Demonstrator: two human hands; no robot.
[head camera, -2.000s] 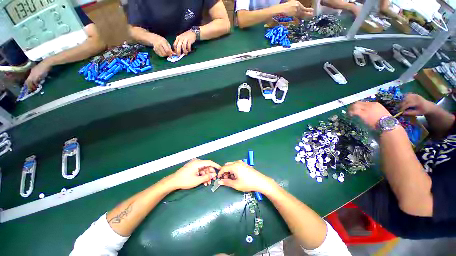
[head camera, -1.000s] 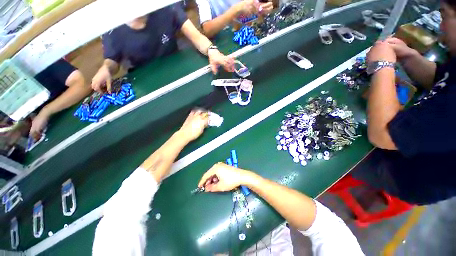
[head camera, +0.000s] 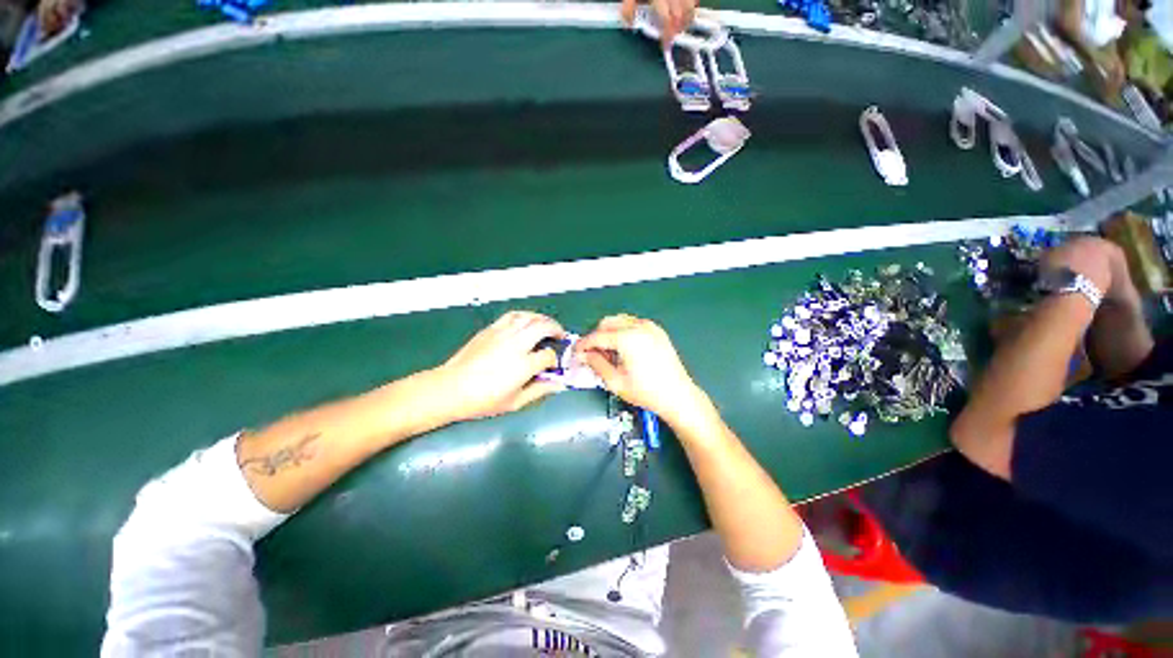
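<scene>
A white housing (head camera: 576, 366) is held between my two hands over the near bench; the fingers hide most of it. My left hand (head camera: 508, 365) grips it from the left. My right hand (head camera: 639, 364) has its fingertips on its right end; whether they also hold a small part cannot be told. A blue battery (head camera: 651, 429) lies just below my right hand. Wired board assemblies (head camera: 634, 501) trail down the bench beside it. A small white disc (head camera: 575, 533) lies to their left.
A heap of wired parts (head camera: 862, 347) lies to the right. Beyond the pale belt rail (head camera: 515, 282), housings (head camera: 710, 148) lie on the green belt. A worker's arm (head camera: 1042, 347) is at the right; another person's hand (head camera: 669, 16) touches housings at the top.
My left hand has come back from the belt with the housing and now meets my right hand over the bench. The view has shifted, and the opposite workers are mostly out of frame.
</scene>
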